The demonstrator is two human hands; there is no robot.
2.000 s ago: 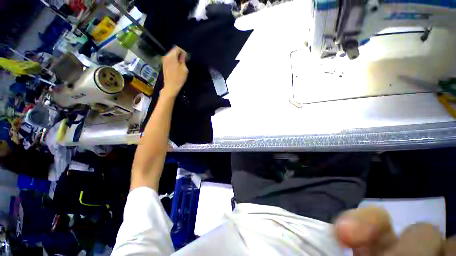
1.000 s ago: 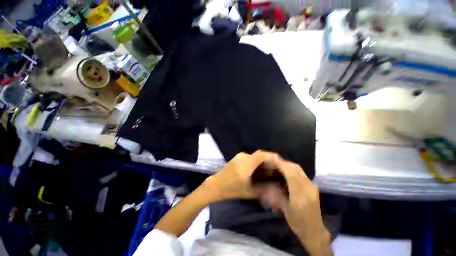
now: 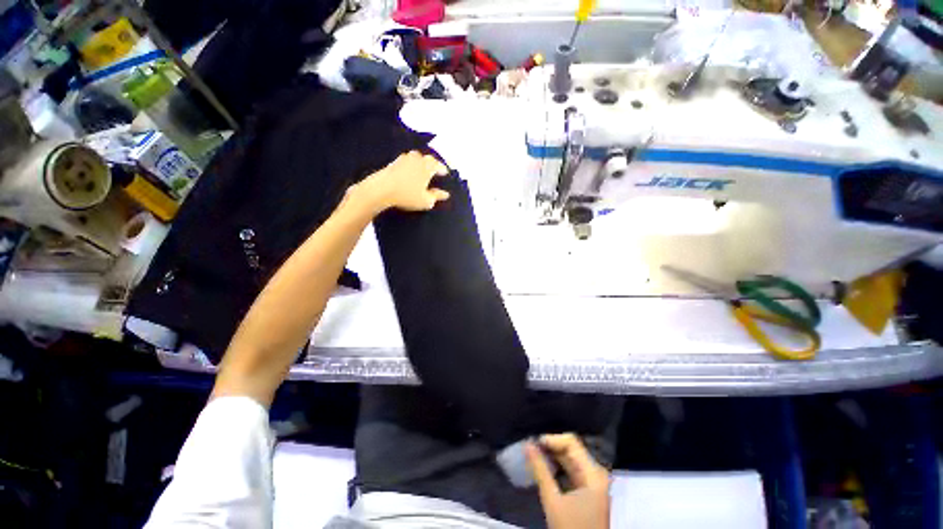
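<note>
A long narrow black panel (image 3: 445, 279) runs from the table down over its front edge to my lap. My left hand (image 3: 406, 184) rests on its upper end, fingers bent; whether it grips the cloth I cannot tell. My right hand (image 3: 571, 477) is low over my lap, thumb and fingers pinching the pale grey patch (image 3: 516, 464) at the panel's lower end. Wide black panels (image 3: 274, 176) lie on the table to the left. The white JACK machine (image 3: 703, 176) stands right of the panel, with nothing black under its needle.
Scissors (image 3: 778, 316) with green and yellow-orange handles lie right of the needle. A cream machine (image 3: 64, 186) stands at the left, with a white roll (image 3: 139, 231) beside it. Mixed scraps (image 3: 455, 64) lie behind the table. The silvery table edge (image 3: 662, 374) crosses in front.
My hands were together near the table edge; the left has moved up onto the narrow panel, the right down to its lower end. The black cloth now lies narrower and straighter. The view has shifted rightward.
</note>
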